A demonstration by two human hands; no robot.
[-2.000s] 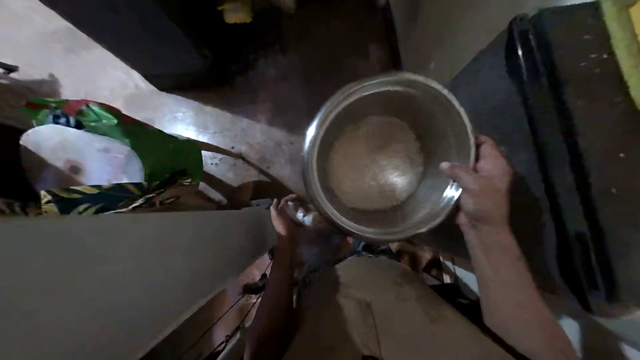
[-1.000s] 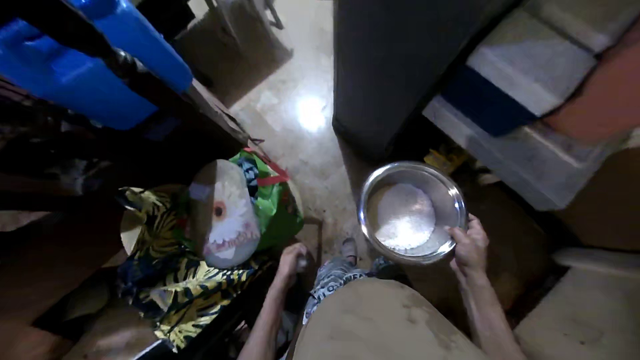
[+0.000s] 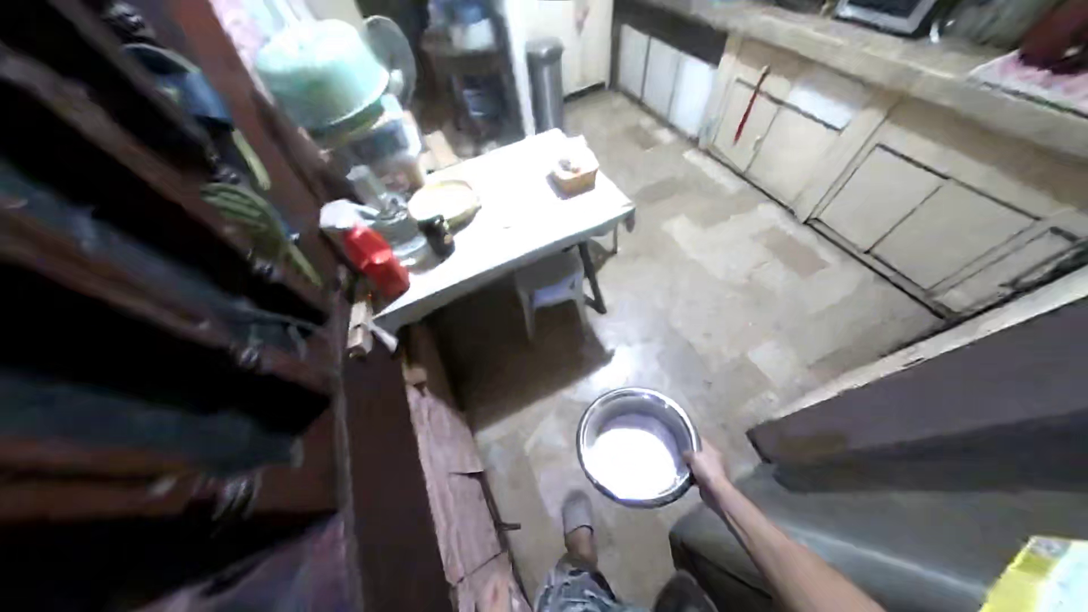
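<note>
My right hand (image 3: 707, 469) grips the right rim of a round metal pot (image 3: 639, 495), which hangs over the tiled floor in front of my legs. White grains, likely rice (image 3: 633, 461), cover its bottom. Only a blurred part of my left hand (image 3: 500, 593) shows at the bottom edge, beside a pinkish wooden ledge; its fingers cannot be made out.
A white-topped table (image 3: 518, 229) stands ahead, bearing a red container (image 3: 376, 259), a small basket (image 3: 575, 177) and a glass blender-like jar. A white stool (image 3: 552, 285) is under it. Cabinets (image 3: 918, 212) line the right; dark shelves rise at left; a wall edge juts in at right.
The view has moved from a dim passage with a green bag and blue containers to a bright kitchen. The pot stays in my right hand. My left hand has dropped almost out of view.
</note>
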